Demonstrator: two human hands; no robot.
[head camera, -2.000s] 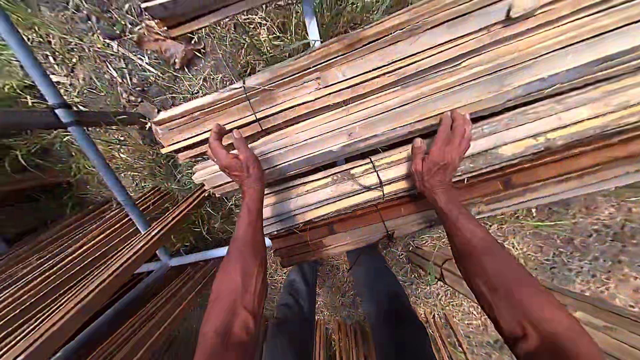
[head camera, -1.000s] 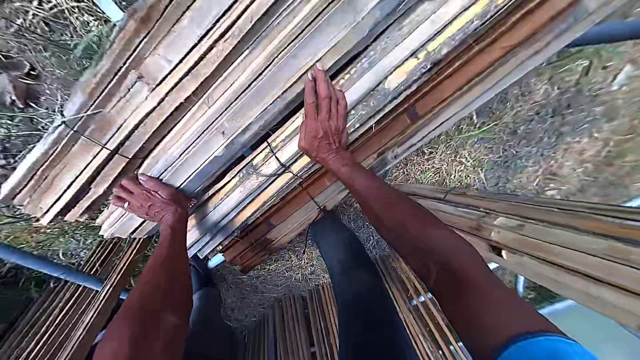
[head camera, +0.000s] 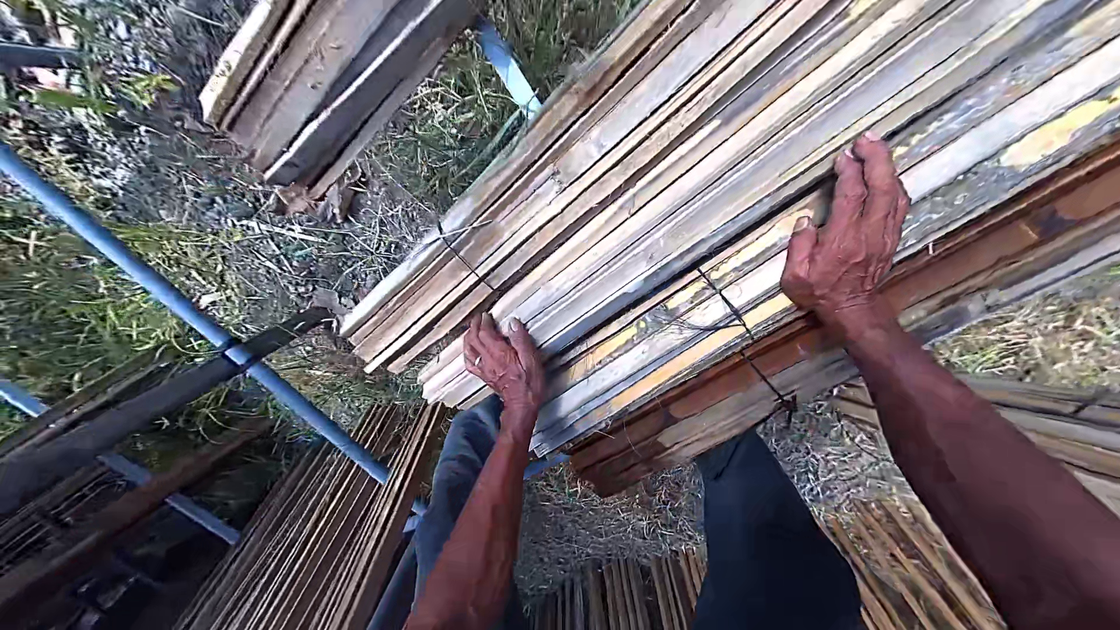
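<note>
Long wooden strips (head camera: 630, 201), tied in bundles with thin dark wire (head camera: 726, 306), run diagonally from lower left to upper right. My left hand (head camera: 507, 360) rests at the near ends of the pale strips, fingertips on their edge. On the yellow-stained strips (head camera: 612, 350) and the dark gap beside them lies my right hand (head camera: 850, 227), its fingers pointing up and the thumb apart. A reddish-brown strip (head camera: 717, 385) passes under my right wrist. Whether either hand grips a strip cannot be told.
Blue metal pipes (head camera: 188, 311) cross at the left, with thin wooden slats (head camera: 306, 525) stacked below. Another board bundle (head camera: 341, 79) lies at the upper left. More slats (head camera: 901, 560) are at the lower right. My legs stand against the near side of the strips, above dry grass (head camera: 612, 525).
The view has swung about. Both hands have stayed on the strips. My right hand was flatter, with its fingers together, one second ago; now its thumb stands apart.
</note>
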